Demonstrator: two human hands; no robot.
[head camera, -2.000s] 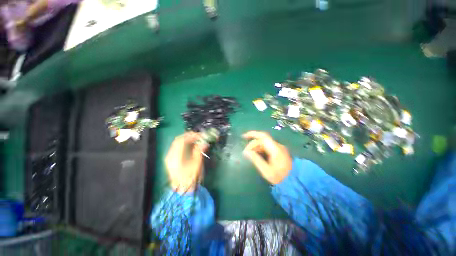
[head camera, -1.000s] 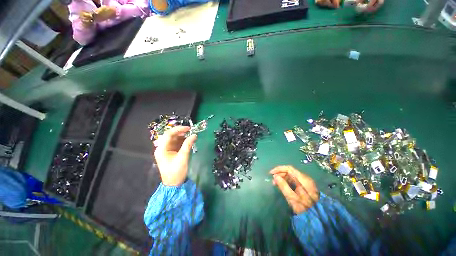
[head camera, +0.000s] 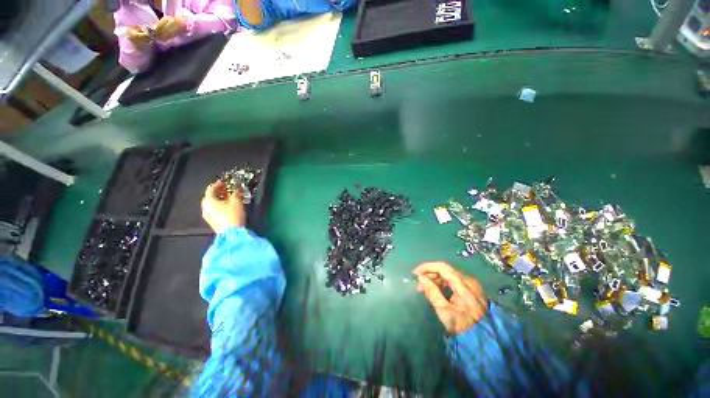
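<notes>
My left hand (head camera: 223, 208) is at the heap of mixed green, white and amber sub-assemblies (head camera: 247, 180) in the upper part of the black tray (head camera: 179, 272). Its fingertips touch or overlap the heap, so I cannot tell if it holds a board. My right hand (head camera: 451, 295) is low above the green bench, between the pile of small black parts (head camera: 360, 237) and the large pile of circuit boards with battery cells (head camera: 532, 221). Its thumb and fingers are curled close together. Something tiny and pale shows at the tips, too small to name.
A second divided black tray (head camera: 105, 299) with dark parts stands further left. Beyond the raised green strip (head camera: 467, 116), two grey-white units (head camera: 376, 82) and a pale blue piece (head camera: 527, 95) lie apart. Opposite are workers' sleeves, a white sheet (head camera: 311, 39) and a black tray (head camera: 412, 43).
My left hand has moved left and down to the heap; the board seen in its fingers is no longer distinguishable. The near black tray sits further left. My right hand is nearly unmoved.
</notes>
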